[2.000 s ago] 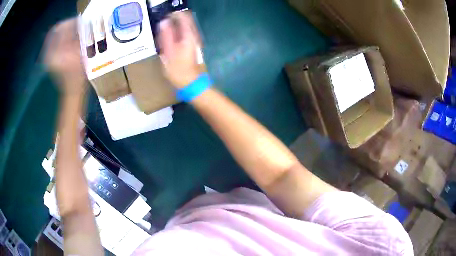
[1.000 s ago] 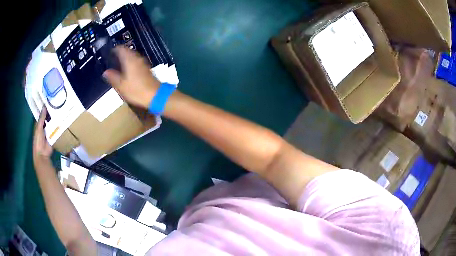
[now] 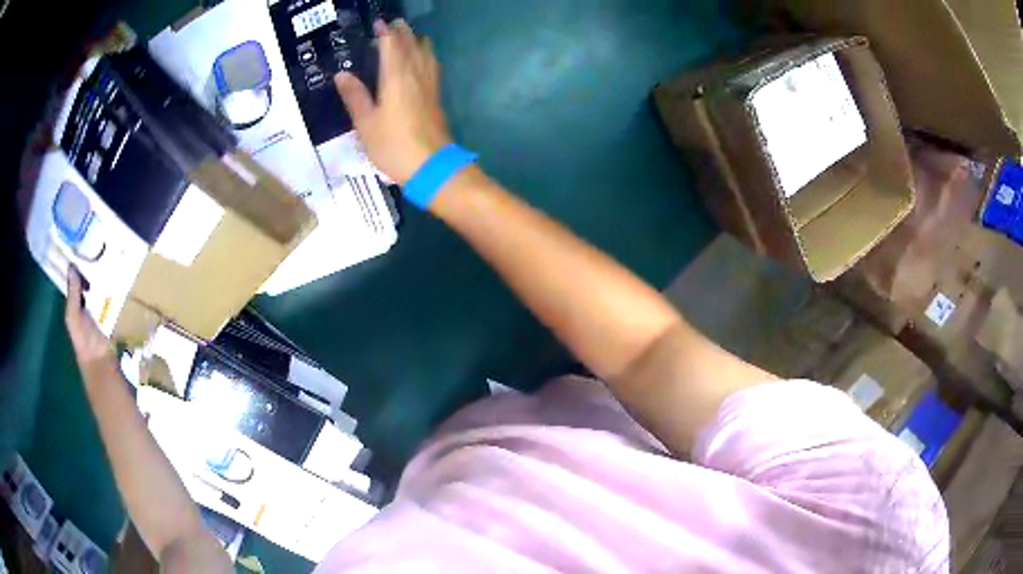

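Observation:
An erected retail box (image 3: 168, 213), with a white pictured side, a black panel and brown inner flaps, stands tilted at the left. My left hand (image 3: 88, 325) grips its lower left edge, fingers partly hidden. Flat cartons (image 3: 241, 84) lie in a stack at the top, partly behind the box, with a blue-purple picture and a black panel. My right hand (image 3: 401, 107), with a blue wristband, lies on the black panel near its right edge, thumb and fingers apart. More flat cartons (image 3: 275, 448) lie fanned below, beside my body.
An open small brown corrugated box (image 3: 718, 168) with a white label is at the right, with a large brown carton (image 3: 920, 67) behind it. Brown cartons (image 3: 774, 292) and blue packages (image 3: 1002, 202) are piled at the right. Printed cartons (image 3: 31, 499) show at the lower left.
The box in my left hand has moved left, away from the flat stack, uncovering its pictured cartons. My right hand has moved off the box's black panel, up and right onto the stack.

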